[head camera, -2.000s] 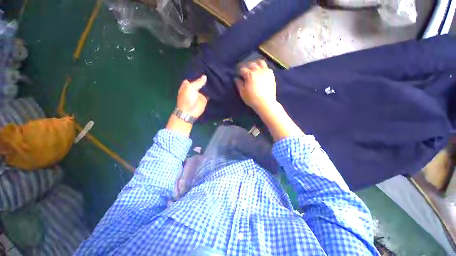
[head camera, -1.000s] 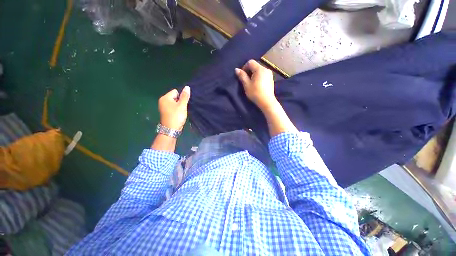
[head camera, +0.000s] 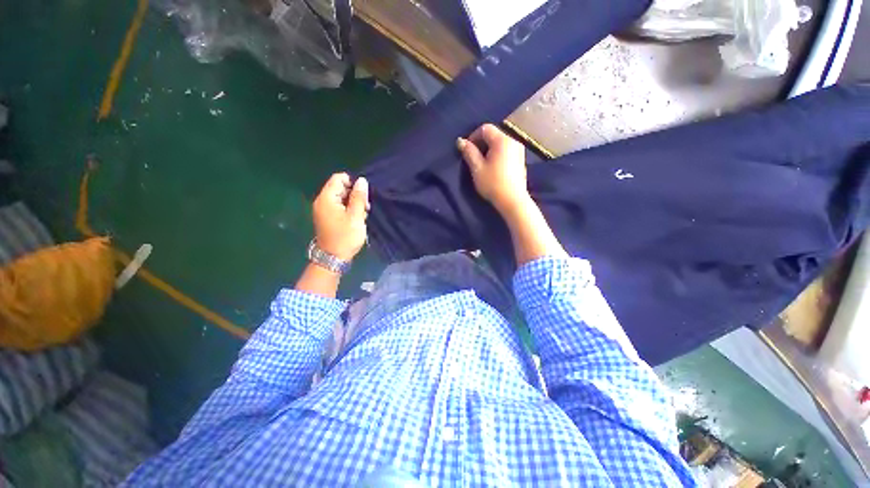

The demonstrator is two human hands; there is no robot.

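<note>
Dark navy fabric (head camera: 668,229) spreads from the middle to the right, over the table edge and in front of my body, with a small white mark on it. A slim navy roll (head camera: 534,57) with pale handwriting lies diagonally at the top centre, its lower end by my hands. My left hand (head camera: 341,214), with a metal watch at the wrist, pinches the fabric's left edge. My right hand (head camera: 494,170) grips the fabric near the roll's lower end, its fingers curled and partly hidden.
The worn table (head camera: 630,100) has crumpled clear plastic (head camera: 763,33) on it and a white sheet (head camera: 498,17) beside the roll. More plastic (head camera: 277,43) lies at the upper left. An orange bundle (head camera: 57,294) and striped bundles (head camera: 43,386) lie on the green floor (head camera: 210,172) with yellow lines.
Over two seconds my left hand has moved left and down, drawing the fabric edge out between my hands. The roll's handwriting now shows more clearly. My right hand has barely moved.
</note>
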